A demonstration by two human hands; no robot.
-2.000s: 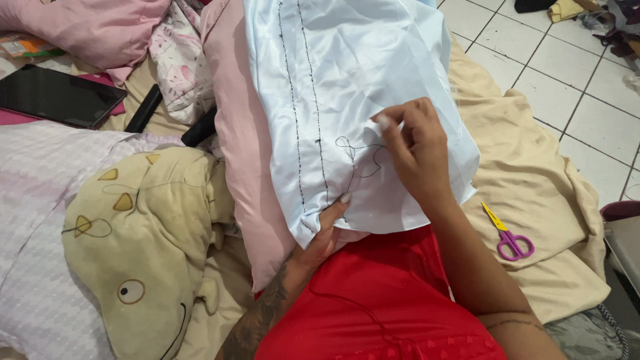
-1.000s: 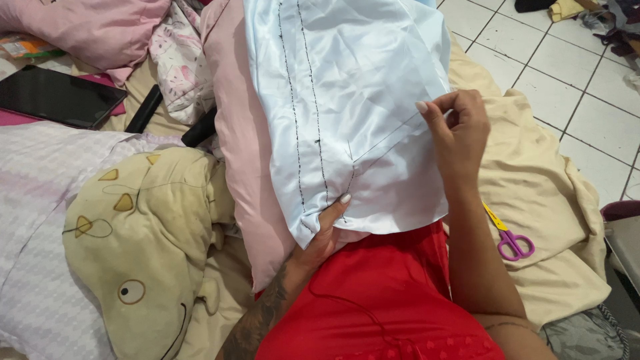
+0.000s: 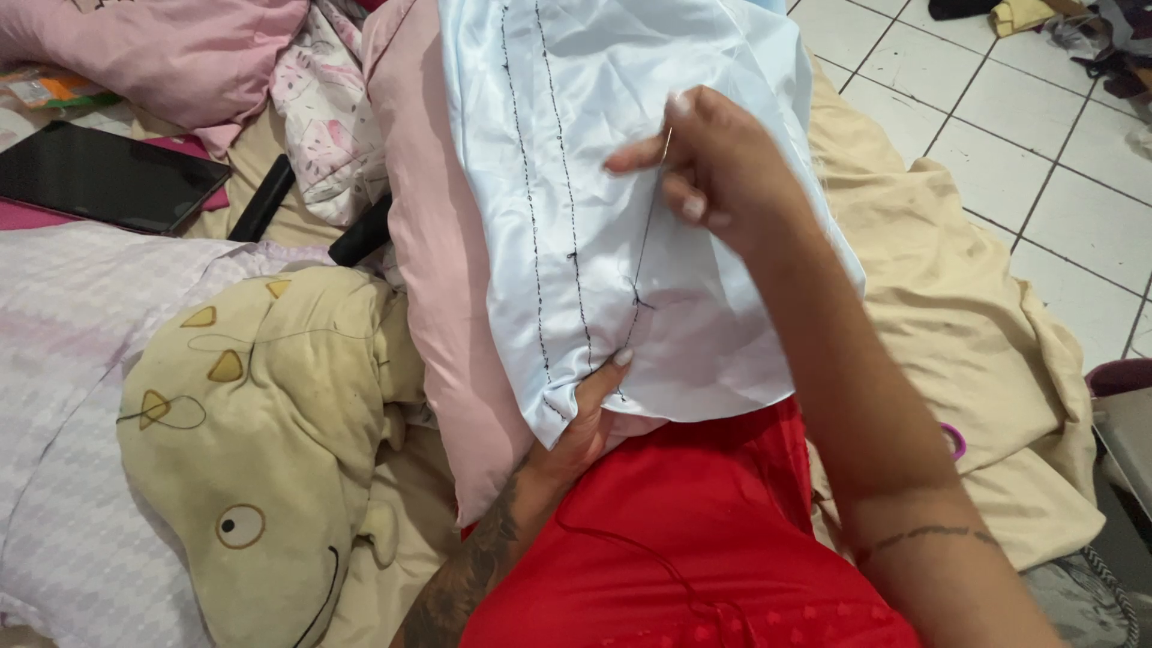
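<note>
Light blue satin fabric (image 3: 684, 333) lies across my lap and a pink pillow (image 3: 441, 270). Two long rows of dark stitches run down its left part, and a shorter row is near my left thumb. My left hand (image 3: 594, 405) grips the fabric's lower edge, thumb on top and the other fingers hidden beneath. Above the cloth, my right hand (image 3: 720, 162) holds a sewing needle (image 3: 667, 146) at its fingertips. Dark thread (image 3: 645, 243) runs taut from the needle down to a small tangle at the short row of stitches.
A beige plush toy (image 3: 261, 450) with loose thread on it lies at left, beside a patterned pillow (image 3: 72, 387). Further back are a dark tablet (image 3: 108, 175) and black cylindrical objects (image 3: 263, 200). Purple scissors (image 3: 952, 441), mostly hidden by my right forearm, rest on the beige sheet (image 3: 981, 351).
My right hand went out to the right a second ago and is now back over the fabric, further up. The looped thread has been drawn straight. My left hand stays at the lower edge.
</note>
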